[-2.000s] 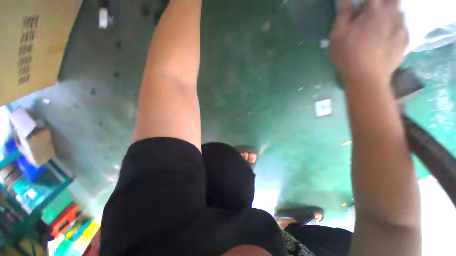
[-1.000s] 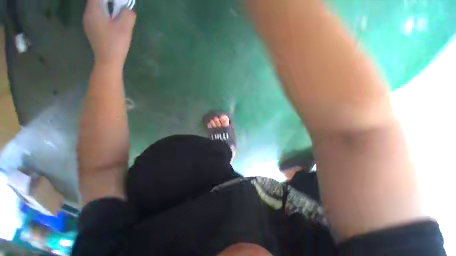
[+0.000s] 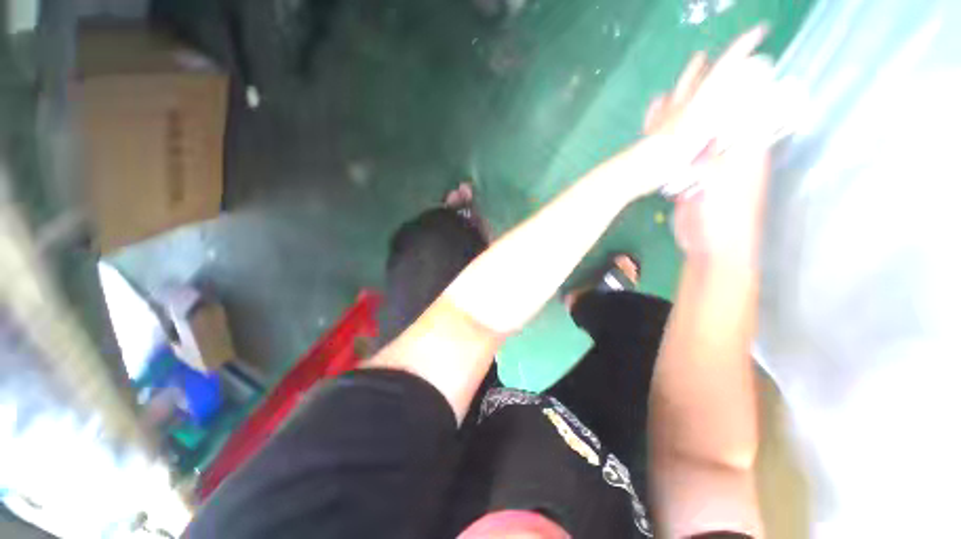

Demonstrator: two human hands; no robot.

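Note:
My left hand (image 3: 695,116) reaches across to the upper right and meets my right hand (image 3: 704,216). Both are blurred and partly washed out by glare. A small white thing (image 3: 775,102) shows at the hands, too bright to identify; my left hand seems closed around it, with some fingers stretched out. The fingers of my right hand are hidden where the hands overlap. The hands are beside a large white plastic-covered stack (image 3: 896,274) at the right.
A brown carton (image 3: 142,158) stands at the upper left. A smaller open carton (image 3: 211,335) and a blue thing (image 3: 190,384) are below it. A long red plastic thing (image 3: 300,390) lies beside my left leg. My sandalled feet are on the green floor (image 3: 422,126).
My left hand, holding something white at the upper left a second ago, has moved right to my right hand, now in view. The view has shifted; the red thing and white stack show more.

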